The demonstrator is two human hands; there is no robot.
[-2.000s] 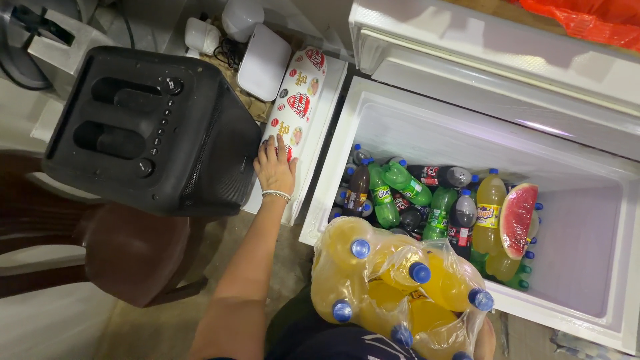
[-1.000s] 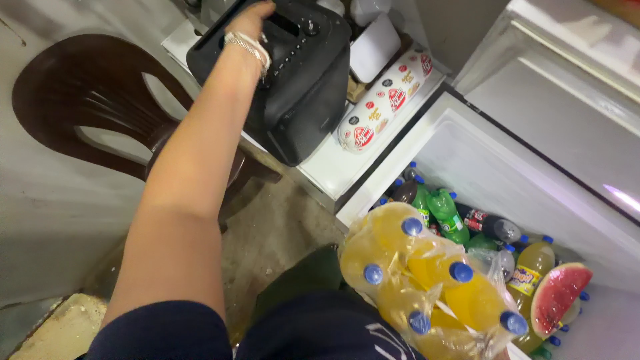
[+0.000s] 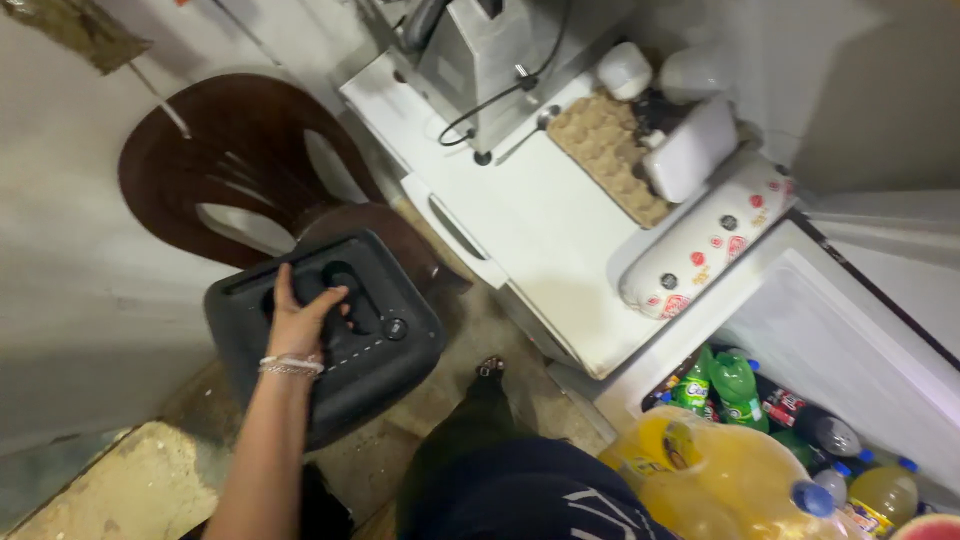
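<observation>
My left hand [image 3: 300, 322], with bracelets at the wrist, grips the recessed top of a black portable speaker [image 3: 367, 375]. The speaker is off the white surface, in front of the seat of a brown plastic chair [image 3: 217, 157]. At the lower right, a shrink-wrapped pack of yellow soda bottles [image 3: 720, 465] rests against my body, over the near edge of the open chest freezer. My right hand is out of sight.
A white top [image 3: 540, 232] bears an egg carton [image 3: 604, 150], a patterned wrapped roll [image 3: 712, 240] and a metal appliance [image 3: 480, 67]. The freezer [image 3: 847, 300] holds green soda bottles [image 3: 735, 386] and dark ones. My foot [image 3: 491, 366] is on the floor.
My left hand went from the patterned roll to the black speaker's top. The speaker has left the white surface and is now by the chair. The view has swung left.
</observation>
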